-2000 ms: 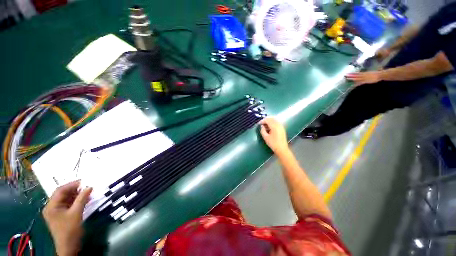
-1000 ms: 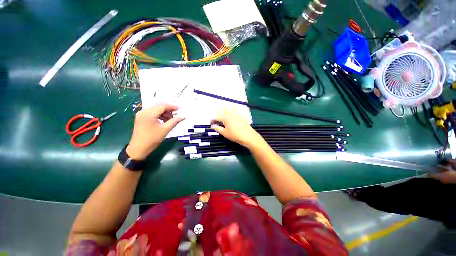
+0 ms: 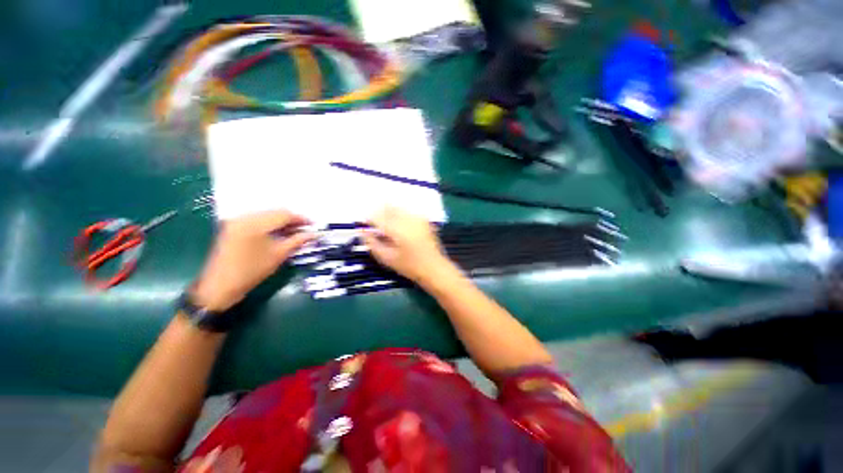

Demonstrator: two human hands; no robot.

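The frame is blurred. A row of long black sleeved cables lies before me, with white bands at the left ends and small white tips at the right ends. My left hand is at the left ends, fingertips by the white bands. My right hand is over the upper cables just right of the bands, fingers bent. A dark length shows between the fingertips; whether either hand grips it is unclear. One separate black cable lies slantwise, partly on the white paper sheet.
Red-handled scissors lie left. Coiled loose wires and a steel ruler lie behind. The heat gun, blue bin, second cable bundle and desk fan are back right. Another strip lies right.
The view has turned from the right side to the bench in front. My right hand has moved from the cables' far tips to their banded ends; my left hand is now closer to it.
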